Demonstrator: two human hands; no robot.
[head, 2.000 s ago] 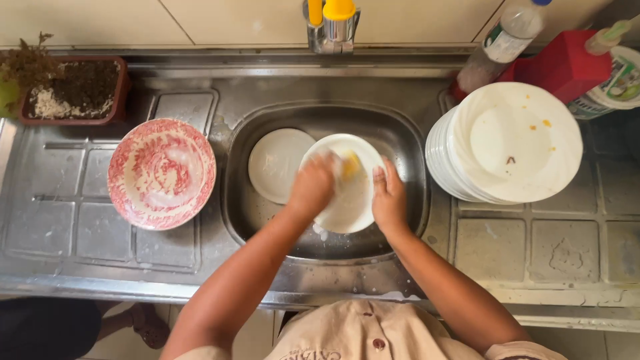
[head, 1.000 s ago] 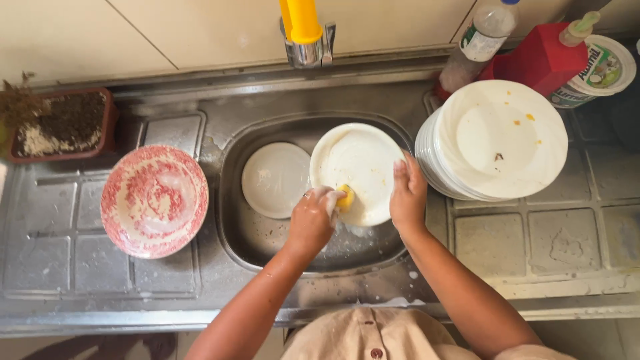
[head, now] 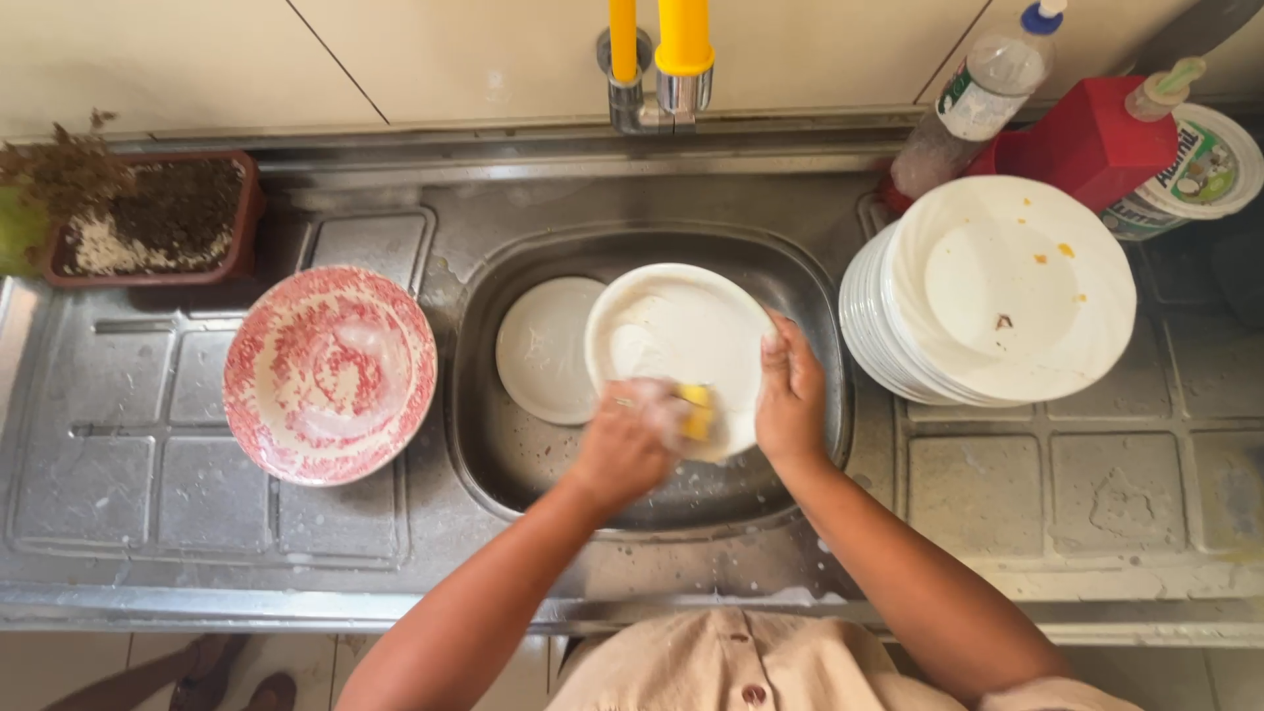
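Note:
My left hand, slightly blurred, holds a yellow sponge against the lower part of a white plate. Gripping that plate by its right rim is my right hand, thumb on the upper face. The plate is held above the steel sink basin. Another white plate lies in the basin at the left, partly covered by the held one. On the left drainboard sits a red-and-white patterned dish with a wet, soapy look. A stack of white plates with food bits on top stands to the right.
Yellow-and-chrome taps hang over the back of the sink. A planter with soil stands back left. Behind the stack are a plastic bottle, a red pump dispenser and a lidded tub. Another person's feet show at lower left.
The sponge in my left hand has moved over the held plate, from its upper part two seconds ago to its lower part. The right hand keeps hold of the plate's right side.

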